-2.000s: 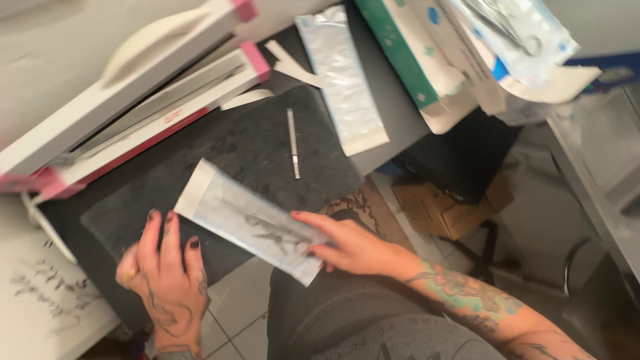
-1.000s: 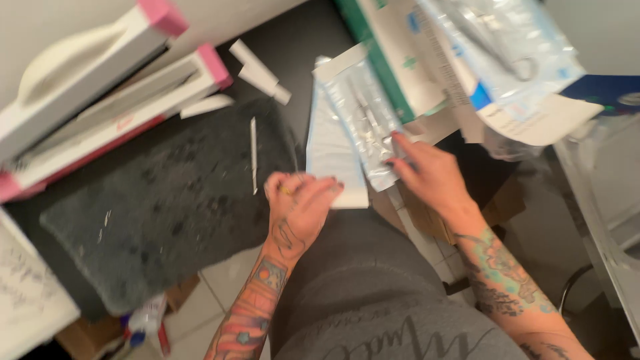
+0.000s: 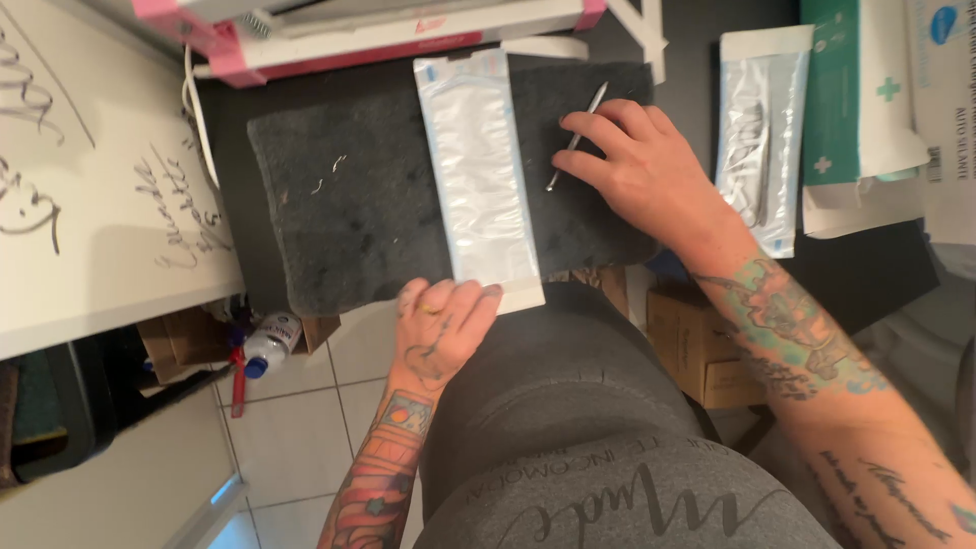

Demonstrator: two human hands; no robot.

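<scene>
A long sterilization pouch, clear on its upper face, lies across the dark cloth mat. It looks empty. My left hand grips its bottom end near the white paper flap, at the mat's front edge. My right hand reaches over the right part of the mat, thumb and index finger on either side of a slim metal double-ended instrument; whether they press on it is hard to tell. Another sealed pouch with metal scissors-like instruments inside lies to the right, partly behind my right forearm.
A white and pink long case runs along the back, with paper strips before it. At the right stands an open green and white cardboard box. A handwritten white surface is at left. Below are a plastic bottle and a cardboard box.
The filled pouch, in my right hand a second ago, now lies at the right. My right hand has moved left to the metal instrument. The empty-looking pouch has come onto the mat with my left hand.
</scene>
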